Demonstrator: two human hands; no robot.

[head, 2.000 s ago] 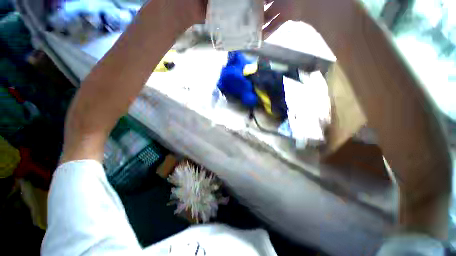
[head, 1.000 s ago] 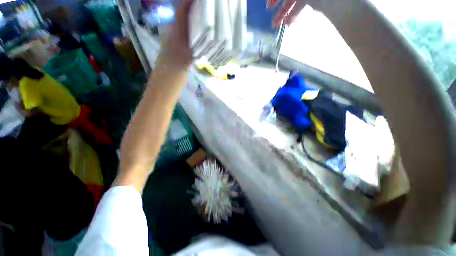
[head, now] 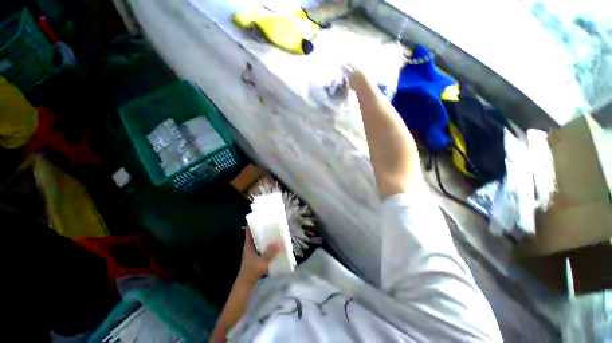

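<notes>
My left hand point(head: 258, 258) is low in front of my body, closed around a small stack of white flat pieces point(head: 272, 228). Behind the stack, a stick bundle point(head: 298, 218) fans out its thin pale ends and is partly hidden. My right arm reaches forward over the ledge. My right hand point(head: 349, 75) is at a crinkled clear plastic bag point(head: 322, 77); it is small and blurred, and its fingers and any grip cannot be made out.
A dark green perforated crate point(head: 225, 161) with white bundles stands on the floor. The concrete ledge point(head: 295, 147) crosses diagonally, bearing a yellow item point(head: 285, 32), a blue and black cloth item point(head: 423, 100) and an open carton point(head: 577, 194). A person's yellow sleeve shows far left.
My left hand has come down from the top of the view to near my body with the white pieces. My right hand has moved down to the plastic on the ledge. The view has shifted.
</notes>
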